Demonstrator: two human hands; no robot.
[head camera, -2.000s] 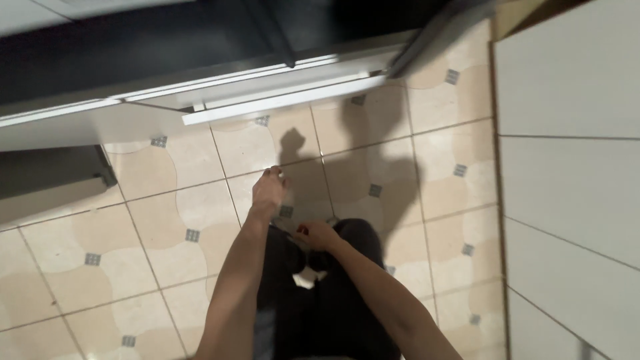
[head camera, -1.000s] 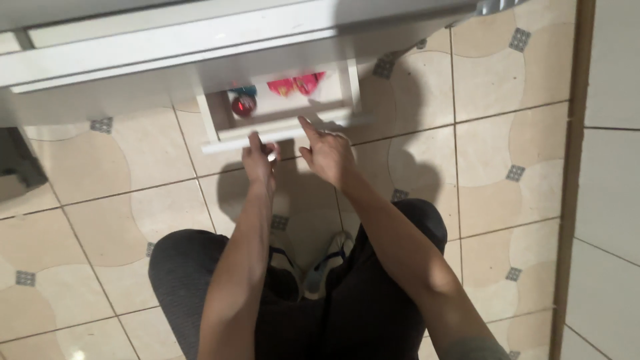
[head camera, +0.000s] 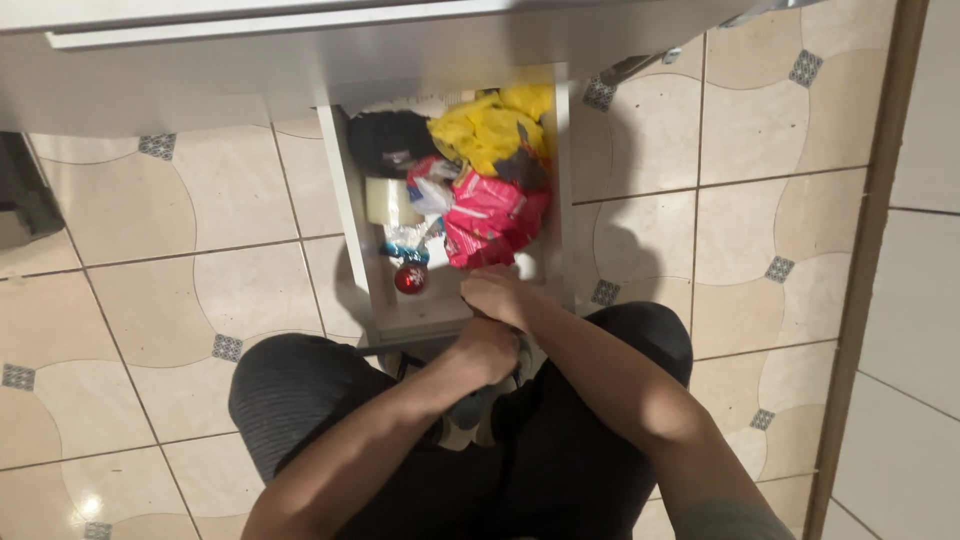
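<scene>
A white drawer (head camera: 559, 225) is pulled out over the floor. My left hand (head camera: 487, 351) is at its front edge, with fingers curled and mostly hidden. Above it, my right hand (head camera: 496, 296) reaches over the front panel into the drawer, close to a crumpled pink plastic package (head camera: 487, 214); whether it holds anything cannot be seen. Inside, a red shiny ball (head camera: 410, 278) lies at the left front, near blue and silver foil (head camera: 409, 247). Farther back are a roll of clear tape (head camera: 386, 201), a black cloth-like item (head camera: 390, 141) and a crumpled yellow plastic bag (head camera: 480, 131).
The grey cabinet front (head camera: 210, 86) with a long white handle strip (head camera: 270, 26) spans the top. My knees flank the drawer, over the tiled floor (head camera: 142, 315). A dark object (head camera: 26, 191) stands at the far left, and a white-fronted unit (head camera: 915, 300) at the right.
The drawer is pulled out much farther than one second ago, showing the yellow bag, black item and tape roll. Both hands have come nearer my body, and the right now reaches inside.
</scene>
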